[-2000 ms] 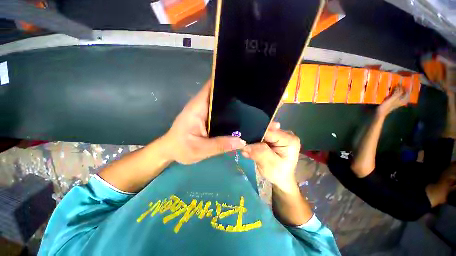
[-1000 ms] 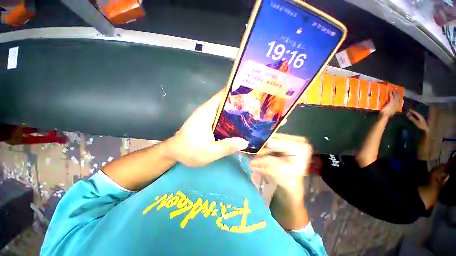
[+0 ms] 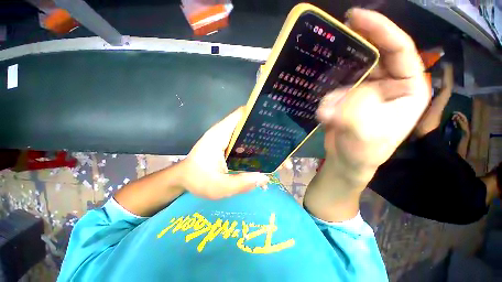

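Note:
A smartphone (image 3: 297, 91) with a yellow edge is held upright in front of my chest. Its screen is lit, dark with rows of pale text. My left hand (image 3: 212, 165) is closed round its lower left edge, thumb at the bottom. My right hand (image 3: 380, 99) is raised over the phone's right side, slightly blurred. Its fingers are apart, with one fingertip over the screen; whether it touches cannot be told.
A green conveyor belt (image 3: 137, 102) with a pale rail (image 3: 165, 45) runs across beyond the phone. Orange-and-white cartons (image 3: 209, 19) lie on the dark strip beyond. A person in black (image 3: 435, 176) is at the right. A red object (image 3: 49, 160) lies below the belt, left.
The screen went from dark to a lock picture, then to dark with text. My right hand rose from the phone's bottom to its right side. The orange carton row is now hidden.

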